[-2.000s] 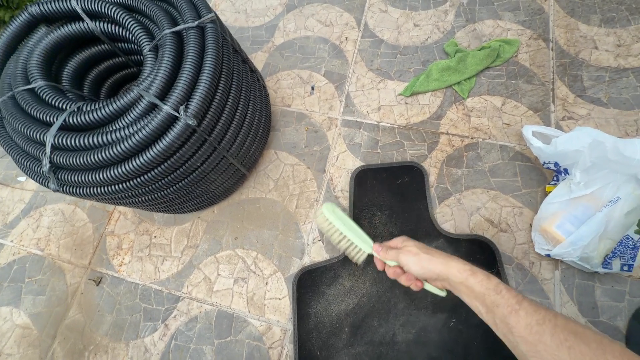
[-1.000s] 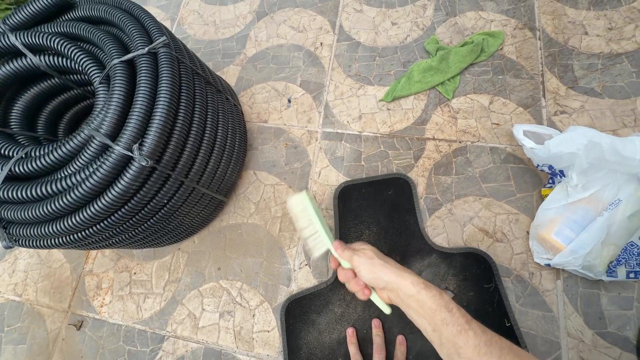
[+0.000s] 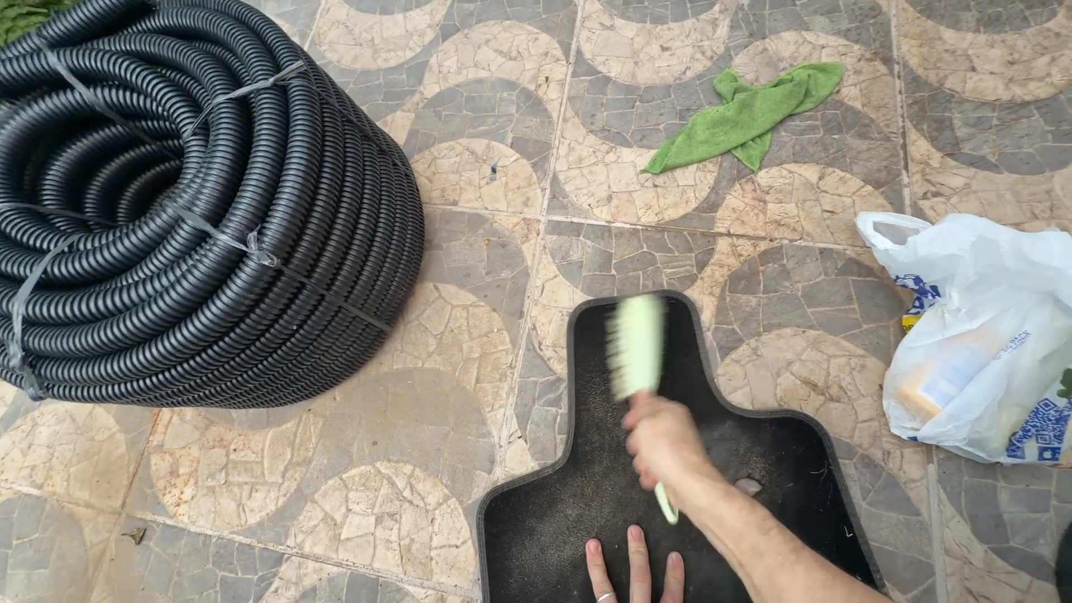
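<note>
A black car floor mat (image 3: 544, 511) with a raised narrow tab lies on the tiled ground at the lower middle, sand and grit scattered over it. My right hand (image 3: 666, 440) is closed around the handle of a pale green brush (image 3: 638, 343). The brush head, blurred by motion, is over the mat's tab with its bristles toward the left; whether they touch the mat I cannot tell. My left hand (image 3: 636, 569), wearing a ring, rests with spread fingers on the mat at the bottom edge, the rest of it out of frame.
A big coil of black corrugated pipe (image 3: 335, 251), tied with plastic strips, stands at the left. A crumpled green cloth (image 3: 745, 117) lies on the stone-patterned tiles beyond the mat. To the right sits a white plastic bag (image 3: 980, 335) with items inside.
The brush has moved from the mat's left edge to over its tab. My left hand, out of view two seconds ago, is now on the mat.
</note>
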